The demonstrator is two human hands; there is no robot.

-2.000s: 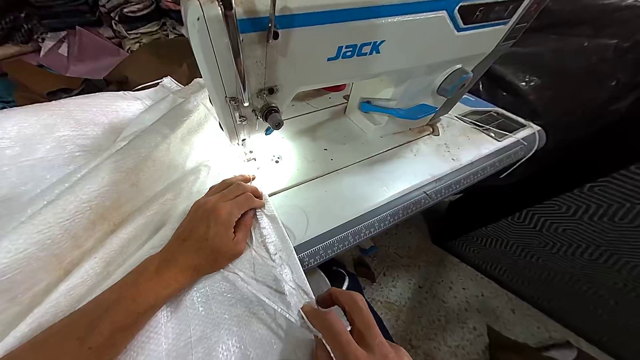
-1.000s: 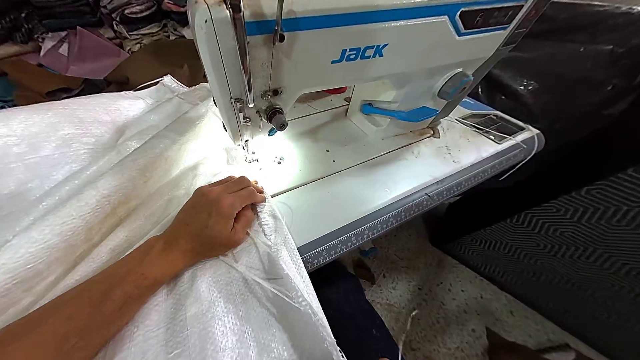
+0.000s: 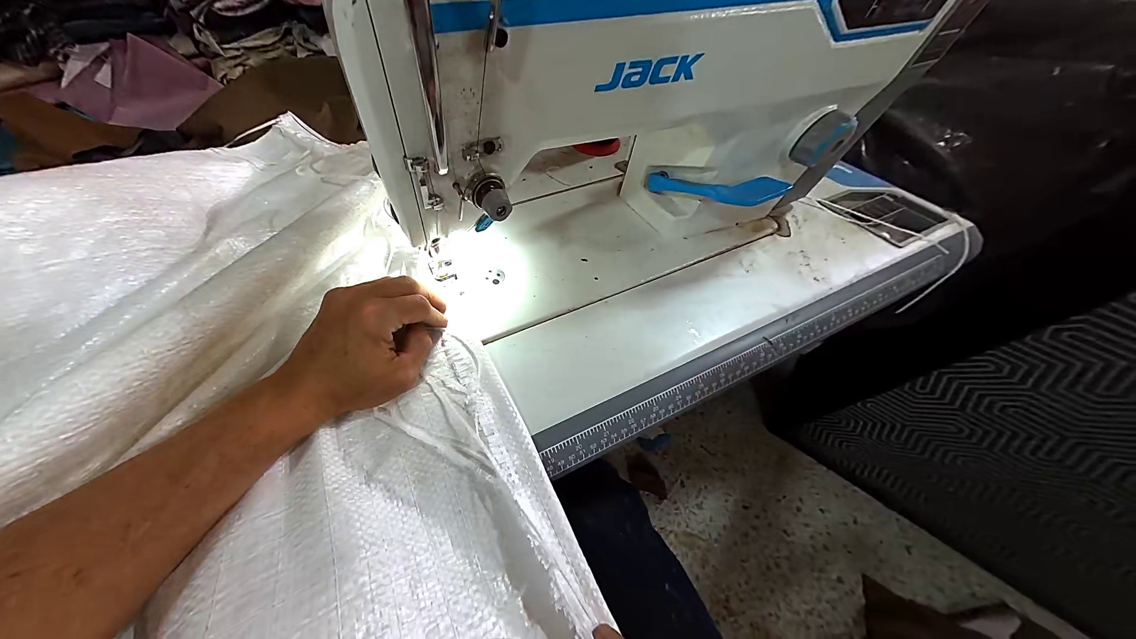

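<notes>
A white woven plastic sheet (image 3: 266, 524) covers the left side of the sewing table and hangs over its front edge. My left hand (image 3: 373, 342) pinches the sheet's edge just in front of the lit presser foot (image 3: 441, 269) of a white and blue Jack sewing machine (image 3: 550, 84). Only a fingertip of my right hand (image 3: 607, 632) shows, at the bottom edge of the view beside the lower end of the sheet's edge; whether it grips the sheet cannot be told. The needle area is washed out by the lamp's glare.
A measuring scale (image 3: 657, 413) runs along the table's front edge. The blue lifting lever (image 3: 719, 188) and a dial are on the machine's right. Piled fabrics (image 3: 160, 80) lie behind at the left. A dark patterned fabric (image 3: 1003, 444) stands at the right, above the speckled floor (image 3: 763, 506).
My right hand held the sheet's edge below the table's front edge two seconds ago, then left the view; now a fingertip shows at the bottom. My left hand has stayed near the presser foot.
</notes>
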